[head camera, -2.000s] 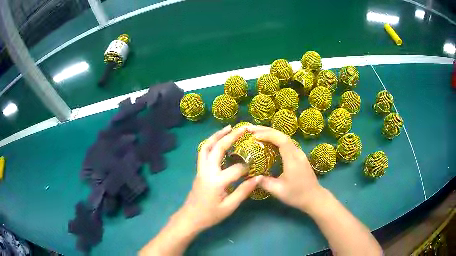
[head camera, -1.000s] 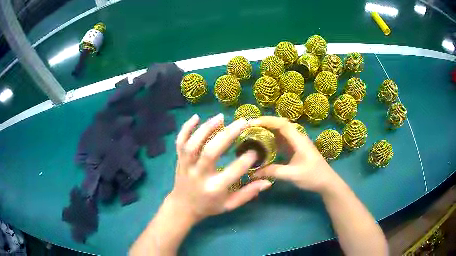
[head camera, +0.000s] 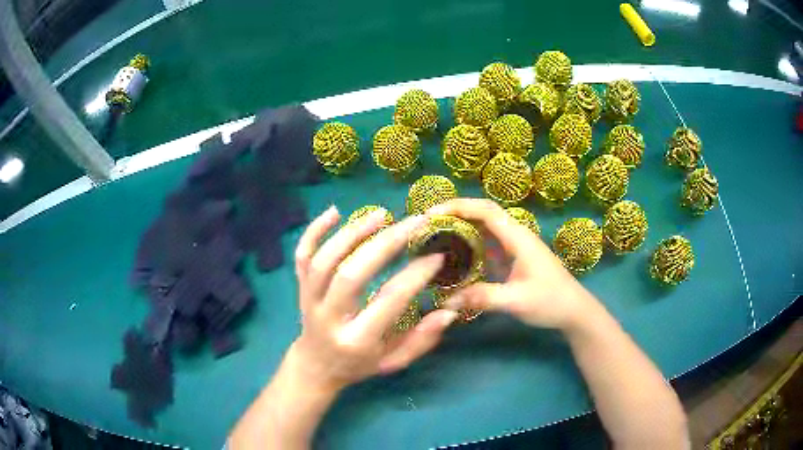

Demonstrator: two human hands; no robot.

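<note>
A gold mesh head [head camera: 473, 235] is held with its open, dark-lined mouth facing up. My right hand [head camera: 528, 272] grips it around the right side with thumb and fingers. My left hand [head camera: 357, 299] is at its left, with a fingertip inside the opening and the other fingers spread; the thumb is near the lower rim. Several gold mesh heads [head camera: 507, 178] stand loose on the green table beyond and around my hands, some partly hidden by them. A heap of dark grey foam pieces [head camera: 207, 233] lies to the left.
A white rail [head camera: 370, 103] separates the table from the glossy green belt [head camera: 352, 53]. An assembled microphone [head camera: 127, 86] and a yellow tube [head camera: 637, 25] lie on the belt. A pale post [head camera: 55, 101] stands at left. A carton with gold parts [head camera: 762, 413] is at lower right.
The mesh head in my hands has turned so its mouth faces up. My left hand has opened, its finger now inside the mouth. The microphone and yellow tube have shifted left and up in view.
</note>
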